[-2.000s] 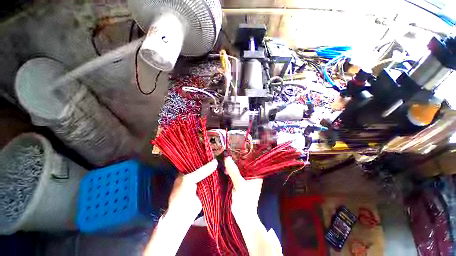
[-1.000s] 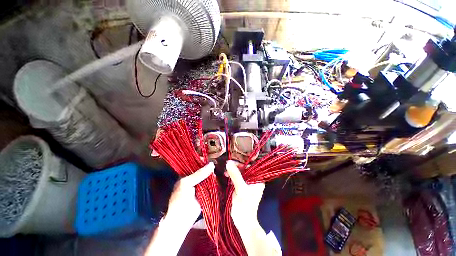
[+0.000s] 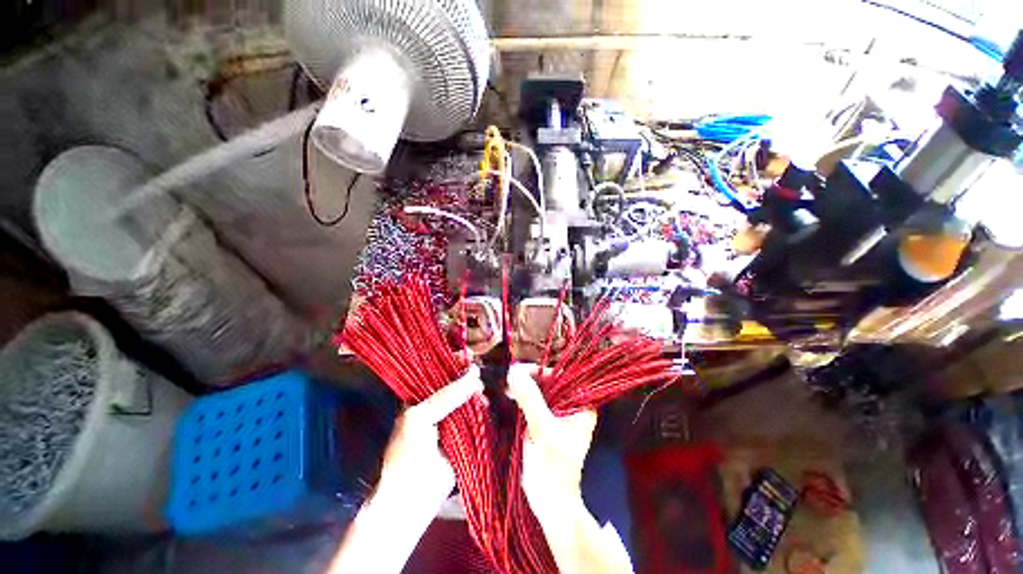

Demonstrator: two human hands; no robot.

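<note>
My left hand (image 3: 432, 432) is closed around a fanned bundle of thin red wires (image 3: 393, 334), whose ends point up and left. My right hand (image 3: 552, 432) is closed around another bundle of red wires (image 3: 611, 370), fanned up and right. The lower lengths run down together between my wrists. A single red strand (image 3: 506, 308) stands upright between the two bundles, reaching the dark grey bench machine (image 3: 559, 213). Two pale round guides (image 3: 479, 325) sit at the bench edge just beyond my fingertips. The strand's far tip is too blurred to tell.
A white fan (image 3: 365, 112) stands at upper left. A blue perforated stool (image 3: 241, 454), a pale bucket (image 3: 103, 415) of silvery pieces and a wrapped roll (image 3: 168, 269) are at left. A second machine (image 3: 841, 213) is at right. A red crate (image 3: 676, 505) is below.
Both hands stay nearly in place, holding their bundles. The strands near the fingertips have shifted slightly. The view has tilted a little, so the bench machine and fan sit slightly lower.
</note>
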